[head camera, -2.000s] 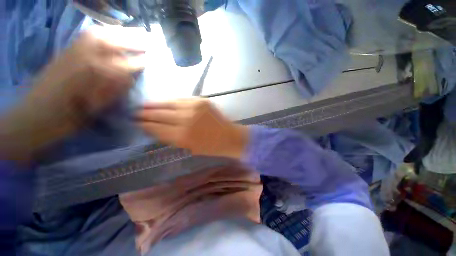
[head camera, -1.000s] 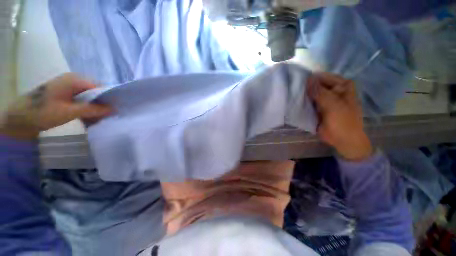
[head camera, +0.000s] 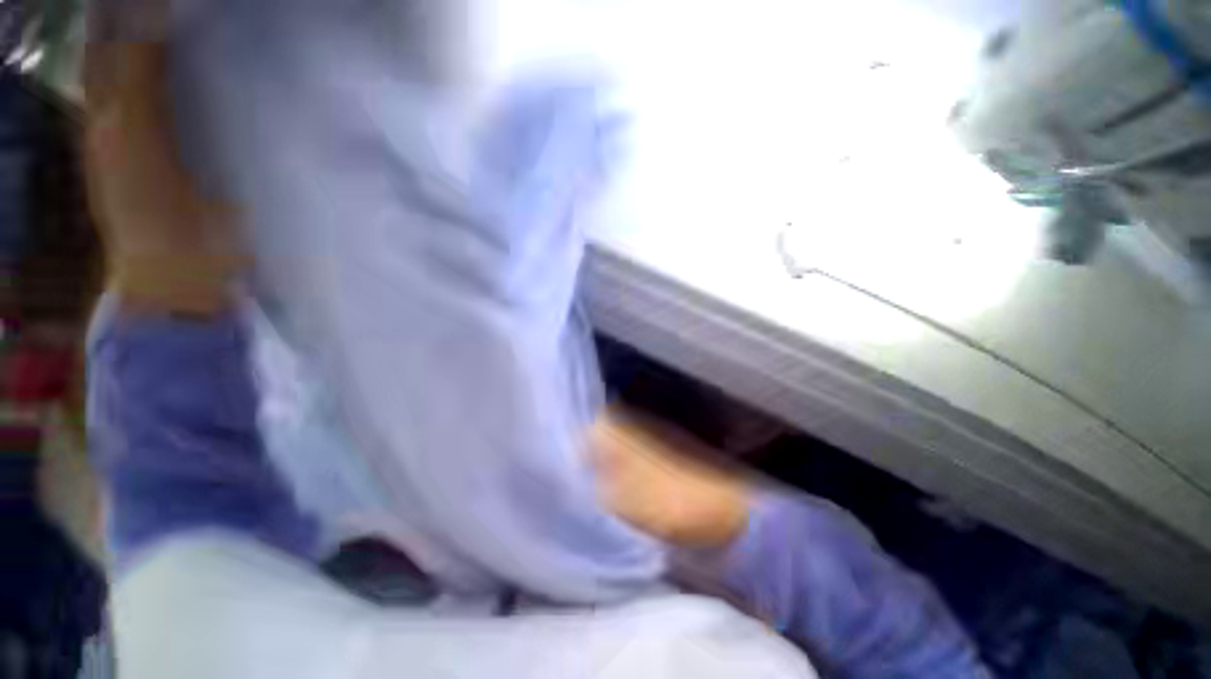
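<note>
A light blue garment (head camera: 412, 292) hangs in loose, blurred folds over the table's left part and down toward the lap. My right hand (head camera: 657, 484) is at the garment's lower right edge, below the table edge, with its fingers hidden behind or in the cloth. My left hand (head camera: 160, 173) is at the garment's upper left side; its wrist and back show, blurred, and its fingers are hidden by the cloth or cut off. Both forearms wear purple-blue sleeve covers.
The white machine bed (head camera: 863, 159) lies to the right in strong glare, with a thin dark seam line. The sewing machine head (head camera: 1102, 120) is at the upper right. The grey table edge (head camera: 850, 398) runs diagonally down to the right. Dark space shows beneath it.
The view has turned left, so the machine head now sits far right. The garment has moved off the needle area to the left and hangs by the lap. Both hands have moved with it.
</note>
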